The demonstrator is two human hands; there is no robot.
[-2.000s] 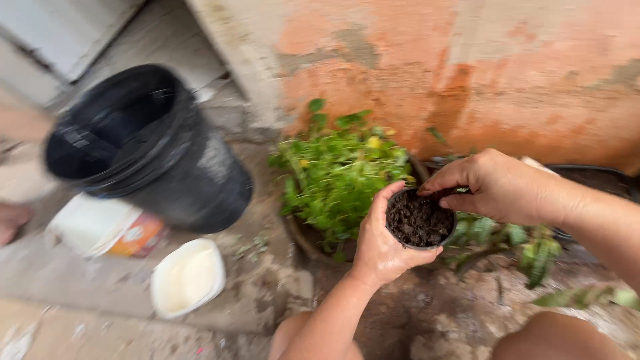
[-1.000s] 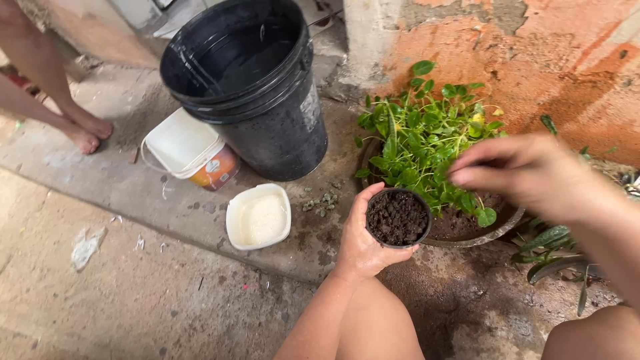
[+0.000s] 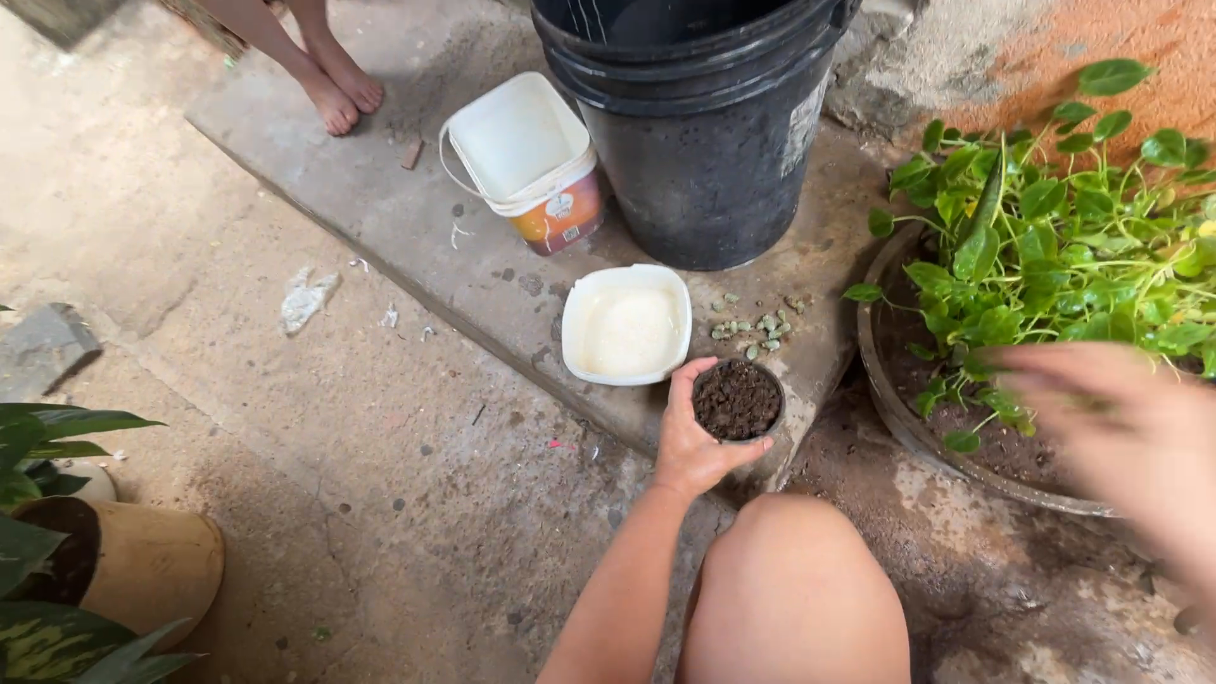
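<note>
My left hand (image 3: pixel 701 442) holds a small dark pot of soil (image 3: pixel 738 401) upright, thumb and fingers around its sides. Blurred by motion, my right hand (image 3: pixel 1102 408) is over the near side of a wide round planter (image 3: pixel 898 404) with a leafy green plant (image 3: pixel 1035 247); its fingers cannot be made out, nor whether it holds anything. A shallow white plastic tub (image 3: pixel 627 325) with a pale inside lies just beyond the small pot, on the concrete ledge. Several small succulent cuttings (image 3: pixel 760 330) are scattered between that tub and the planter.
A large black bucket (image 3: pixel 703 161) and a white handled plastic pail (image 3: pixel 522 157) stand on the ledge (image 3: pixel 399 218). Another person's bare feet (image 3: pixel 342 90) are at its far left. A potted plant (image 3: pixel 157 560) is at lower left, near a stone piece (image 3: pixel 43 351). An orange wall (image 3: pixel 1140 47) rises behind the planter.
My right hand was at the soil in the small pot two seconds ago; now it is away to the right, over the planter. My left hand keeps hold of the pot. The view has swung left.
</note>
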